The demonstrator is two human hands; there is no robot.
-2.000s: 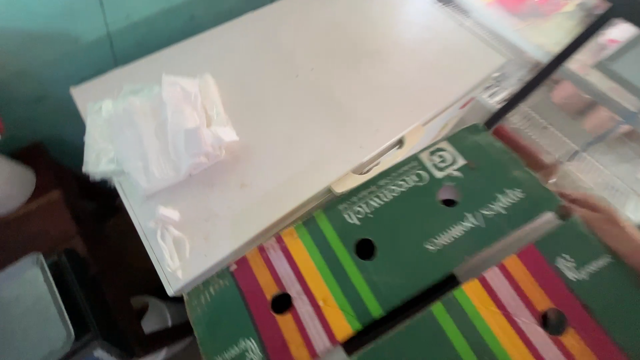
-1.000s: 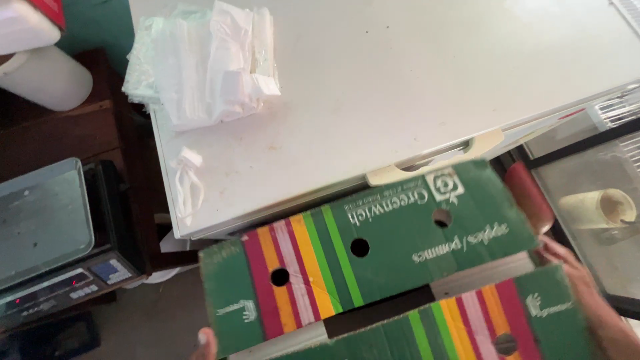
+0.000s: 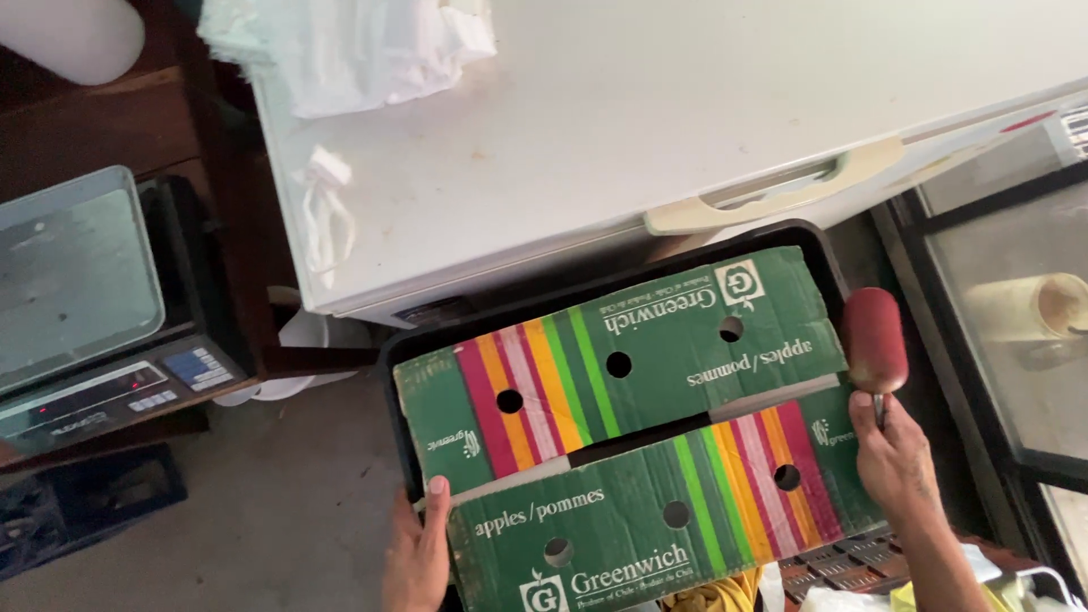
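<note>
A green cardboard apple box (image 3: 646, 374) with colored stripes and round holes lies tilted over a black plastic tub (image 3: 790, 231), whose rim shows behind and beside it. My left hand (image 3: 418, 544) grips the box's near left edge, thumb on top. At the right edge, my right hand (image 3: 897, 459) holds the metal handle of a tool with a red scoop-like head (image 3: 875, 340). That hand's fingers also rest near the side of the box; how firmly they press it cannot be told.
Past the box is a white chest freezer (image 3: 595, 110) with a cream handle (image 3: 773, 187) and plastic bags (image 3: 365, 51) on its lid. A digital scale (image 3: 76, 289) stands left on a wooden table. Glass-fronted framing (image 3: 960, 221) is at right. Plastic bags (image 3: 977, 578) lie at the lower right.
The view has shifted. The box sits farther from the freezer's lid edge, and the black tub around it now shows. Both hands are now in fuller view, with the red tool beside the box.
</note>
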